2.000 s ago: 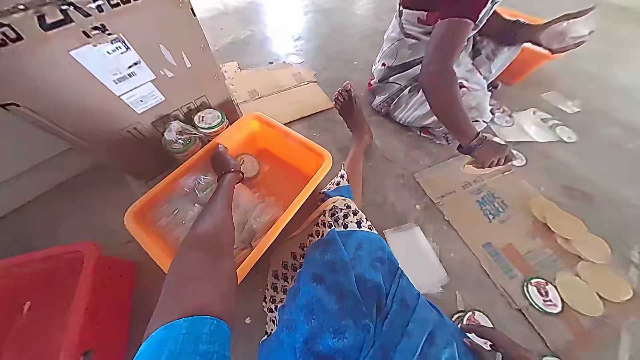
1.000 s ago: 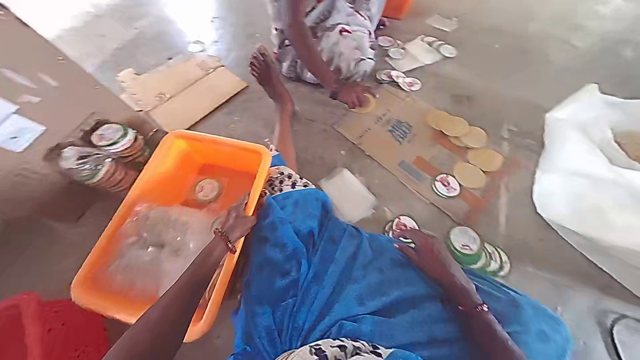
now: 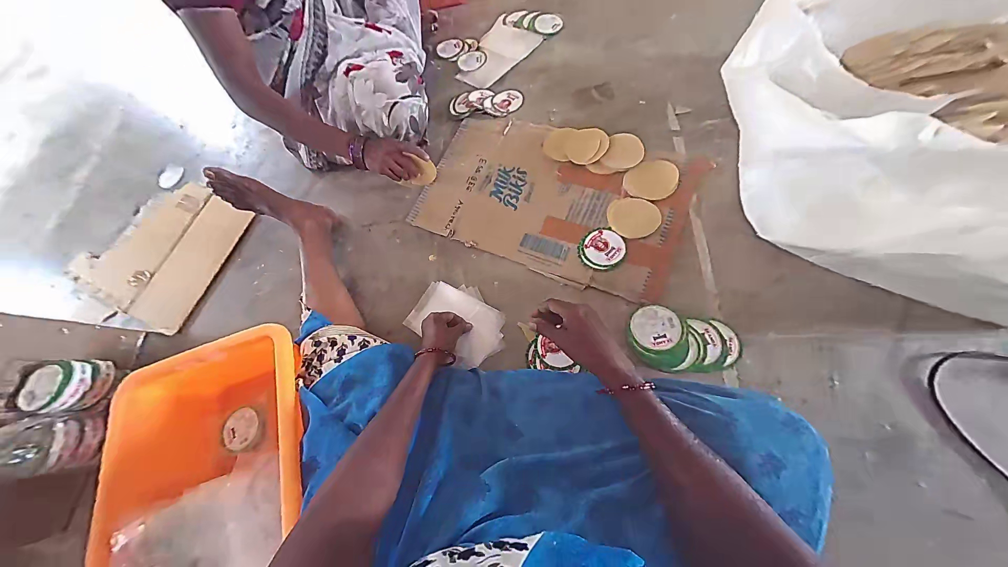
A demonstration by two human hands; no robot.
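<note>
My left hand [image 3: 446, 331] rests on a stack of thin white sheets [image 3: 465, 309] on the floor, its fingers bent; whether it pinches a sheet cannot be told. To its right, my right hand [image 3: 568, 327] hovers at a small pile of round printed labels [image 3: 554, 356], fingertips together near a small yellowish piece. Further right lie overlapping green-edged round labels [image 3: 657, 328]. Ahead, a flattened cardboard sheet [image 3: 488, 189] carries several plain tan discs [image 3: 650, 180] and one green-edged label [image 3: 602, 249].
An orange plastic tub [image 3: 287, 417] holding clear plastic stands at left, beside wrapped stacks of discs [image 3: 59, 386]. A co-worker's hand [image 3: 396, 159] holds a tan disc at the cardboard's left edge. A large white sack [image 3: 850, 189] stands at right; flat cardboard [image 3: 165, 260] lies at left.
My left hand has left the orange tub, where it was in both earlier frames, and is now at the white sheets. My right hand stays around the small label pile. The view has swung right.
</note>
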